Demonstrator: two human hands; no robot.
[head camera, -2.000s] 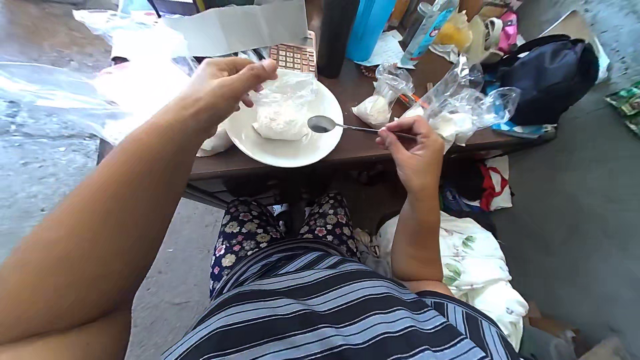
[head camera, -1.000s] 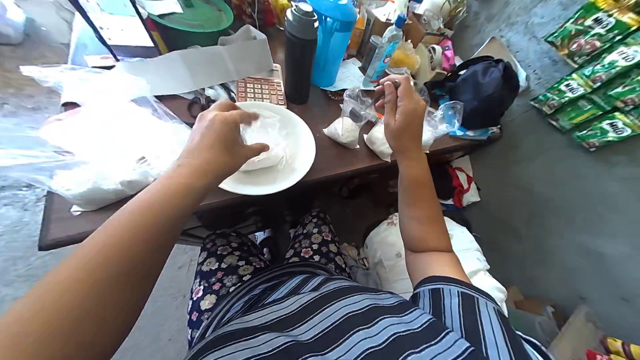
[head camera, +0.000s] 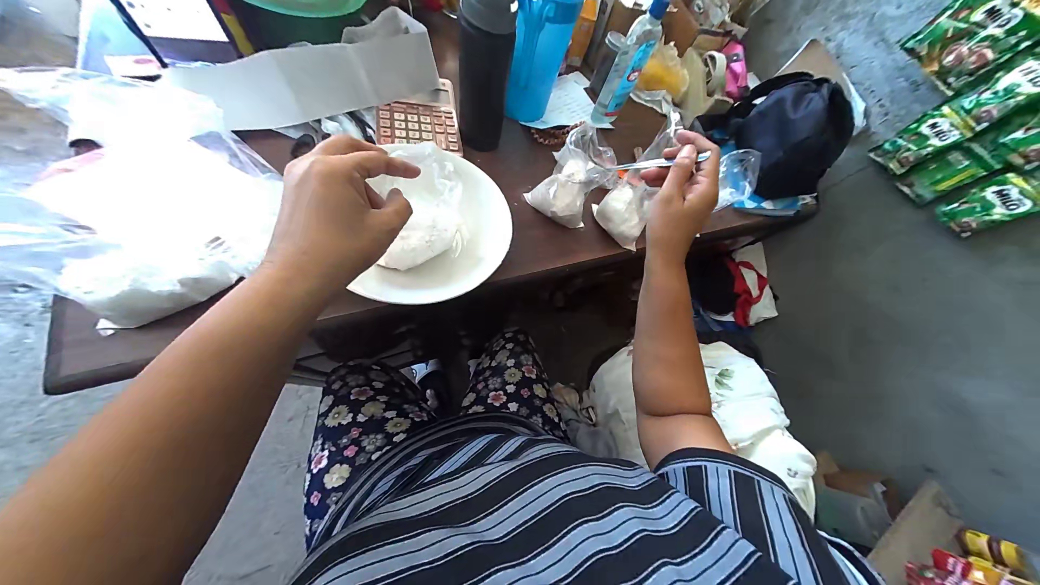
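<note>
A small clear plastic bag of white powder (head camera: 418, 236) rests on a white plate (head camera: 485, 236) near the table's front edge. My left hand (head camera: 349, 211) is over the plate's left side, thumb and forefinger curled at the bag; whether they pinch its plastic cannot be told. In my right hand (head camera: 686, 179) is a metal spoon (head camera: 650, 164), its bowl pointing left above the small bags. Two small bags of white powder (head camera: 559, 195) (head camera: 624, 213) lie right of the plate. A large open plastic bag of white powder (head camera: 162, 236) stands on the left.
Behind the plate are a calculator (head camera: 418, 122), a black tumbler (head camera: 485, 81), a blue bottle (head camera: 540, 65) and a clear bottle with a blue cap (head camera: 630, 69). A dark backpack (head camera: 792, 134) sits at the table's right end. Green sachets (head camera: 987, 199) hang at the far right.
The spoon, over the plate's right edge two seconds ago, is now farther right, above the small bags. My left hand has come lower beside the bag on the plate. The view has shifted.
</note>
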